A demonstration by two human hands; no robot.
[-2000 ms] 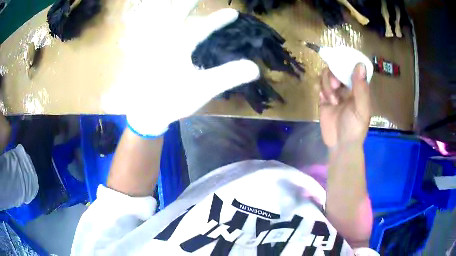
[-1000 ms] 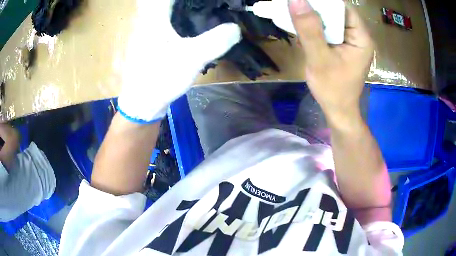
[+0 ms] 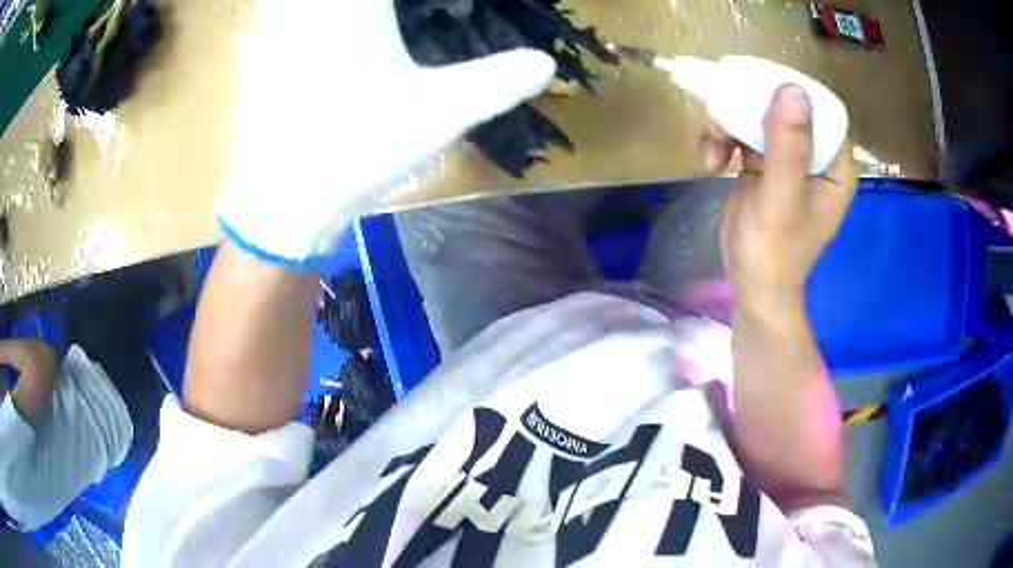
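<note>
My left hand [image 3: 333, 122], in a white knitted glove with a blue cuff edge, is at the upper left, overexposed, its upper part cut off by the frame. Its thumb lies across the black feathered piece [image 3: 528, 139], which it holds at the bench's front edge. The piece's ragged lobes stick out to the right and below the thumb. My bare right hand [image 3: 783, 189] is shut on the white glue bottle [image 3: 739, 94]. The bottle's dark nozzle points left, toward the piece, with a small gap between them.
The tan bench cover [image 3: 689, 28] has shiny patches. A black clump [image 3: 106, 56] lies at upper left, a red-and-black packet [image 3: 846, 24] at upper right. Blue trays [image 3: 889, 283] stand below the bench, some holding black pieces. Another person's arm [image 3: 33, 377] shows at left.
The glue bottle has moved right and down, from over the black piece to beside it. My left hand and the piece have shifted slightly left in view.
</note>
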